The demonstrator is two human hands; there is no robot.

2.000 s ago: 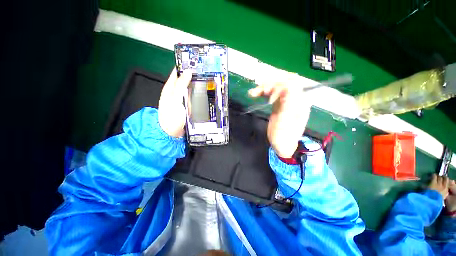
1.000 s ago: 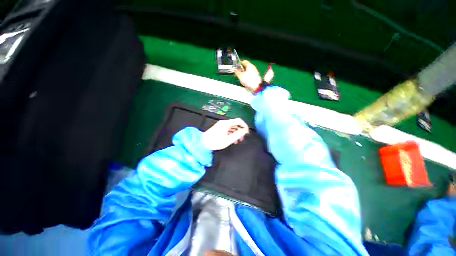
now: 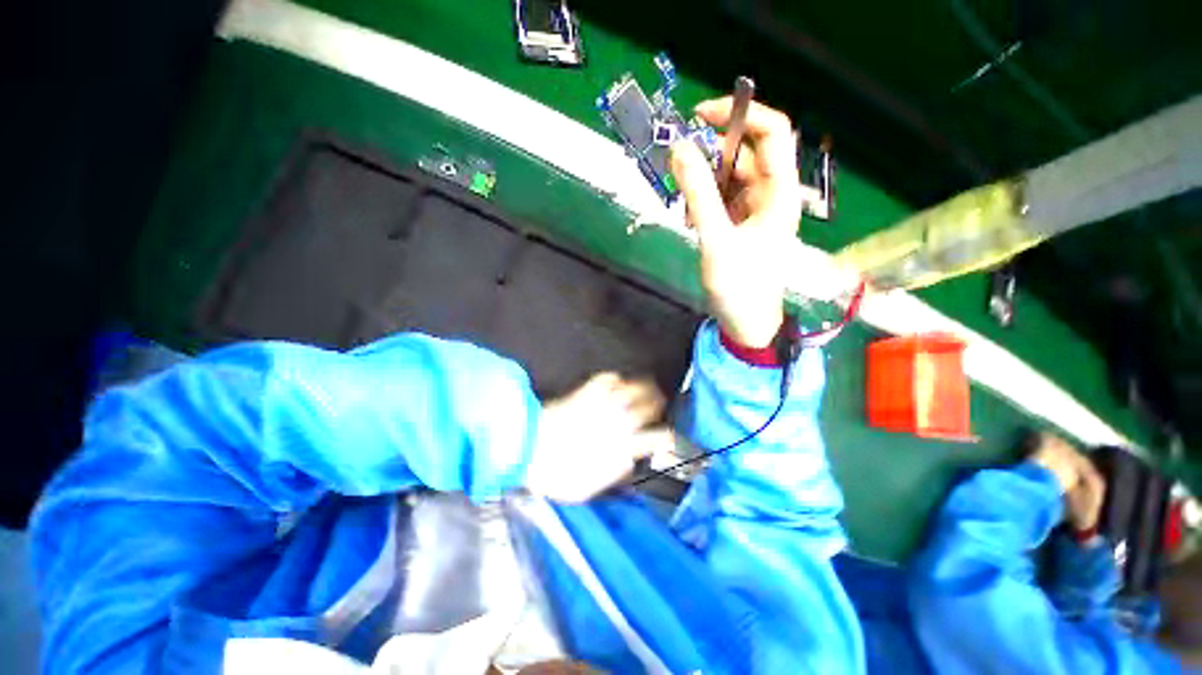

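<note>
My right hand (image 3: 751,218) is raised over the white strip and holds a blue circuit board (image 3: 650,129) with a silvery shield between thumb and fingers. A dark rod-like tool (image 3: 738,129) also stands in this hand. A red band with a thin black cord is round the wrist. My left hand (image 3: 600,435) is low near the front right of the black tray (image 3: 448,264) and is blurred. Its fingers are bent, and whether it holds anything cannot be told. A small pale thing (image 3: 670,459) lies beside its fingertips.
Phone bodies lie on the far green strip, one at the top (image 3: 547,32), one partly behind my right hand (image 3: 817,178). A small green-and-clear part (image 3: 459,172) lies beyond the tray. A red bin (image 3: 919,385) and another worker's hand (image 3: 1074,485) are at right.
My right hand has come back from the phone on the far strip and now shows a circuit board in it. My left hand has moved down towards the tray's near right. The view has shifted.
</note>
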